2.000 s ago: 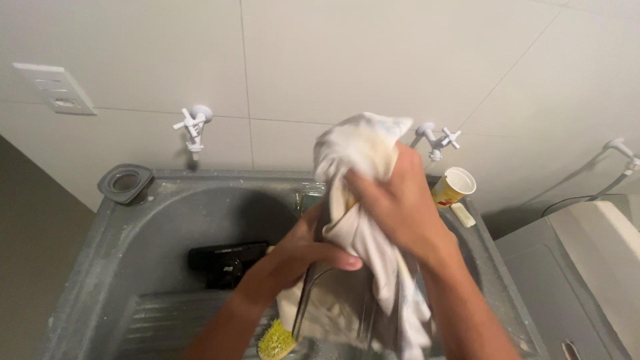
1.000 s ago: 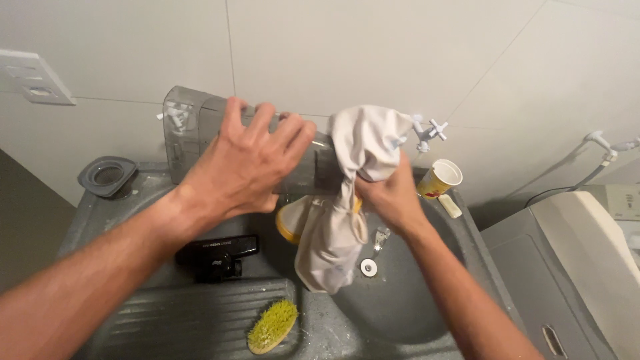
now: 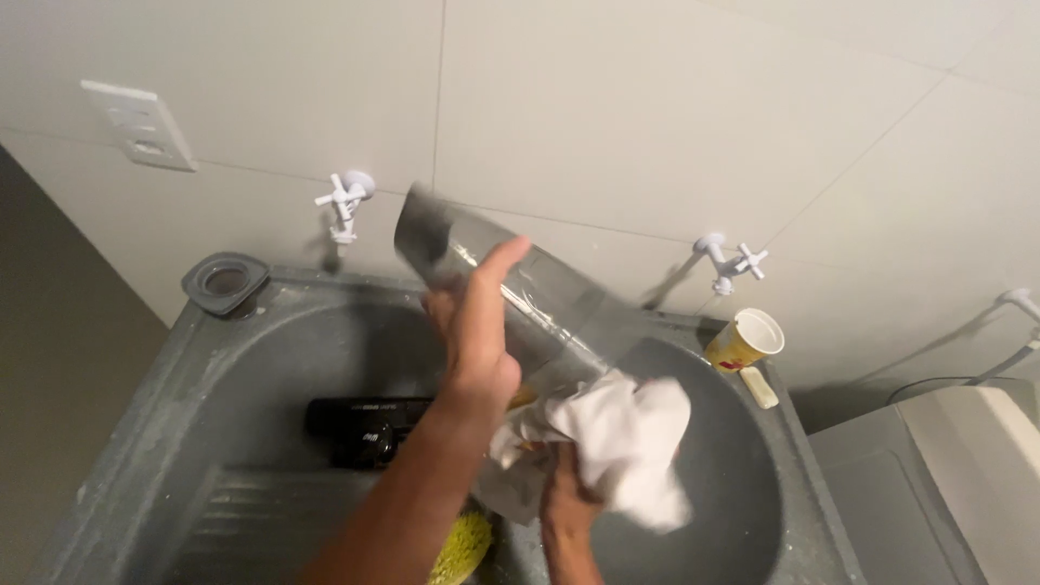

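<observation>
My left hand (image 3: pixel 479 325) grips a clear grey plastic container (image 3: pixel 552 301), which is tilted over the sink with its dark end up at the left. My right hand (image 3: pixel 569 487) holds a white cloth (image 3: pixel 626 447) against the container's lower right end. The cloth is bunched, blurred and hangs down over the bowl. Part of something yellow shows between the container and the cloth. A black plastic appliance part (image 3: pixel 366 431) lies in the sink to the left of my left forearm. A yellow-green bristle brush (image 3: pixel 463 548) is partly hidden beside that forearm.
The grey laundry sink (image 3: pixel 244 357) has a grey lid-like part (image 3: pixel 226 283) on its back left corner. A yellow and white cup (image 3: pixel 746 341) and a pale bar (image 3: pixel 759 387) stand at the back right. Two white taps (image 3: pixel 345 199) project from the wall. A white appliance (image 3: pixel 918 479) is at the right.
The container was level a second ago and now slants down to the right. The cloth and my right hand have moved lower. My left hand has changed its hold on the container.
</observation>
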